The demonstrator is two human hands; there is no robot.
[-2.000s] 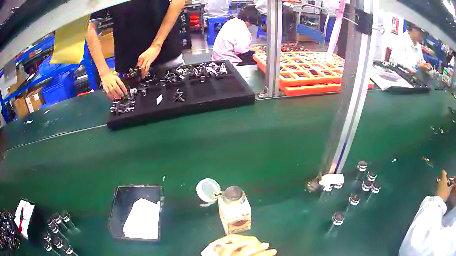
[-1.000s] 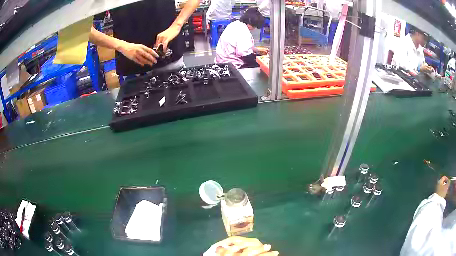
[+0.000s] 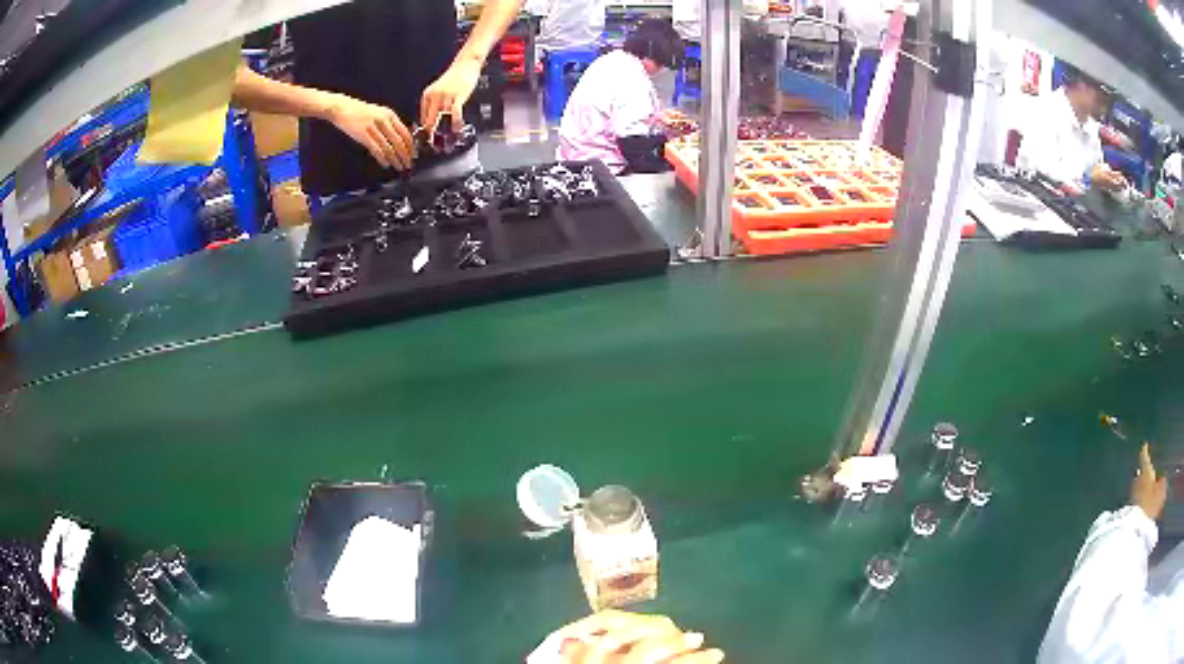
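One hand shows at the bottom edge, cut off by it; its fingers point right, so I take it as my left hand [image 3: 636, 641]. White material shows at its left side, but its hold is hidden. My right hand is not in view. Just beyond the fingers stands a squat cream bottle [image 3: 616, 558] with a label and open neck. Its pale round lid [image 3: 547, 496] hangs open at the left. Small shiny dark-topped pieces stand in a cluster at the left [image 3: 153, 603] and more stand at the right [image 3: 923, 521].
A black bin [image 3: 301, 558] holds a white sheet [image 3: 377, 571]. A dark pile [image 3: 20, 597] and white strip [image 3: 65, 560] lie far left. A metal post [image 3: 909, 285], black parts tray [image 3: 481, 288] and orange trays [image 3: 818, 234] stand beyond. A neighbour's sleeve [image 3: 1104, 590] enters at right.
The person opposite has moved both hands from the tray to a dark piece held above its back edge. The neighbour's hand at right has shifted slightly. My visible hand has hardly moved.
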